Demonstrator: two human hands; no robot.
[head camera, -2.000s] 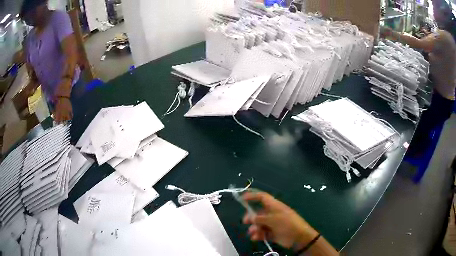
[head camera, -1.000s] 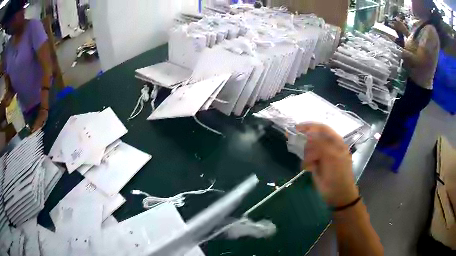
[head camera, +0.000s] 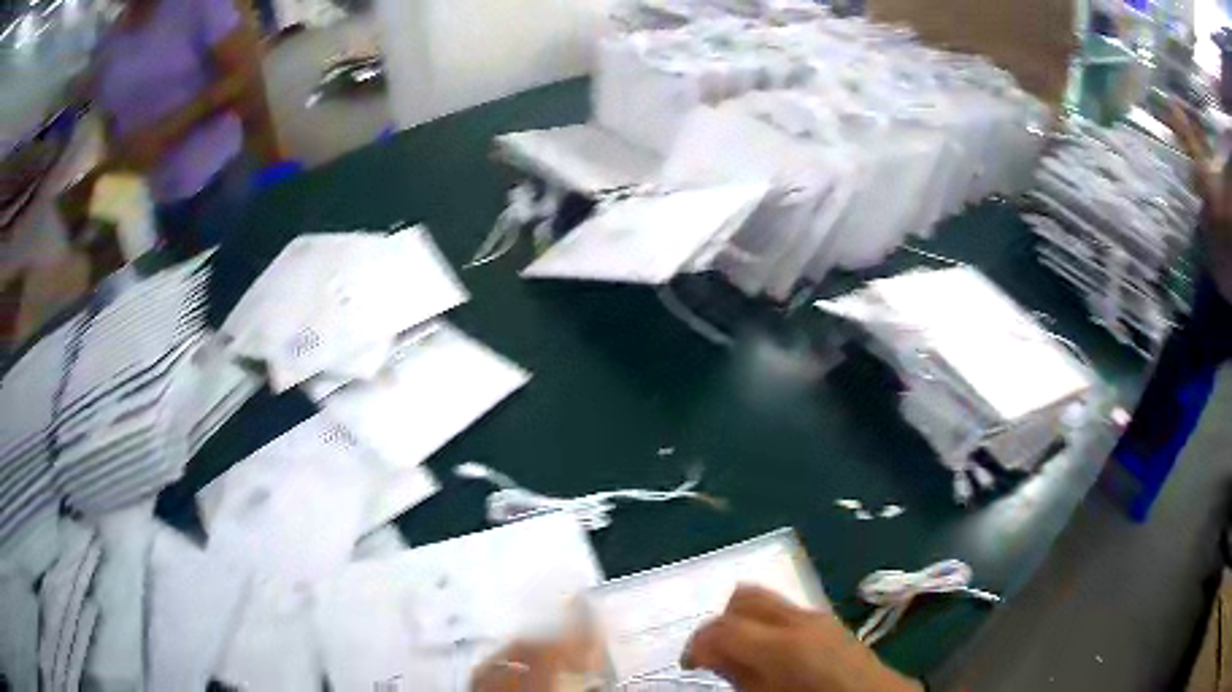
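Note:
A white rear housing lies at the bottom centre with its shallow-rimmed inner side up. My left hand, blurred and cut off by the bottom edge, grips its left edge. My right hand is over the inner side with its fingertips bent down on it; whether they pinch something is hidden. A folded white cable bundle lies on the table just right of the housing, partly behind my right wrist. Another cable bundle lies behind the flat white housings at my left, its wire ends pointing right.
Loose housings and slanting stacks cover the left of the green table. Cabled housings are piled at right, with long leaning rows behind. White scraps lie near the right. One person stands far left, another at far right.
The housing, earlier a tilted blur with a cord stretched to my raised right hand, is now inner side up. My right hand has come down onto it. A cord bundle now lies at its right.

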